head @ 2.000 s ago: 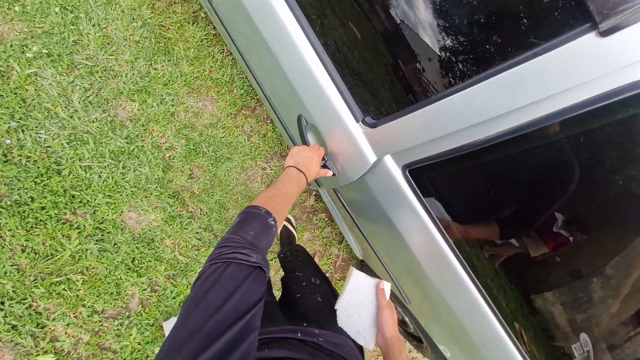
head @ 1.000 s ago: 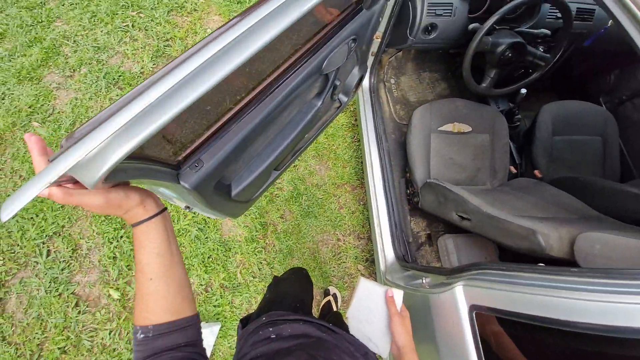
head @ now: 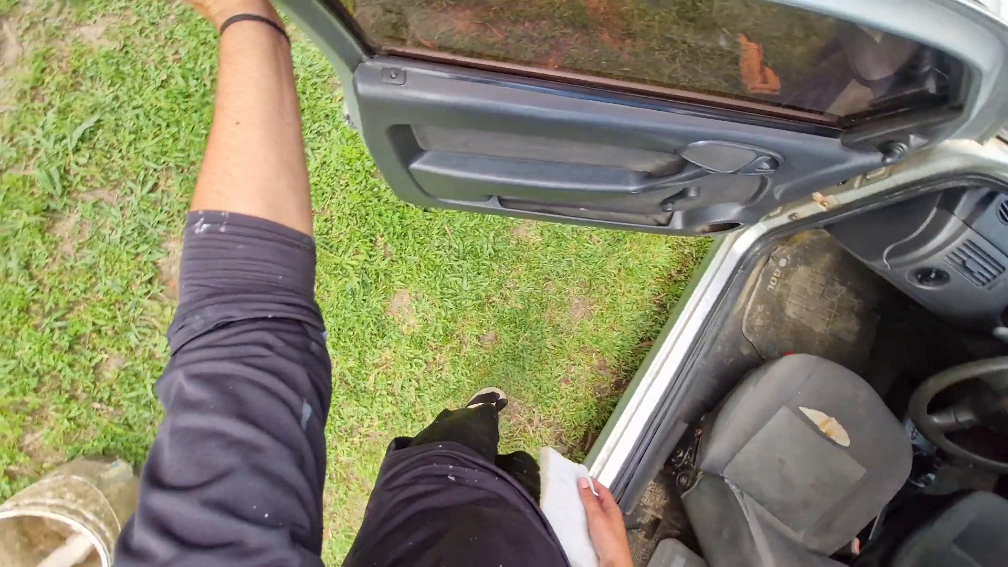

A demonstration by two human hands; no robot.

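My left hand (head: 224, 6) is at the top edge of the view, beside the window frame of the open car door (head: 520, 161); its fingers are cut off, so its hold cannot be seen. Low in the view, my right hand (head: 605, 520) grips a white flat pad (head: 565, 504) by its edge, close to my dark shirt. The door's inner side faces me, with its armrest, pull handle and window glass in sight. Past the door opening is a grey fabric car seat (head: 795, 465) with a torn patch.
A dirty bucket (head: 59, 512) stands on the grass at the lower left. The silver door sill (head: 661, 378) runs diagonally beside my right hand. Inside the car are a steering wheel (head: 937, 409), a dashboard (head: 937, 252) and a worn floor mat (head: 811, 299). My foot is on the grass.
The car door was shut two seconds ago, with my left hand at its outer handle, and now stands open. My right hand still holds the white pad. The view has shifted strongly.
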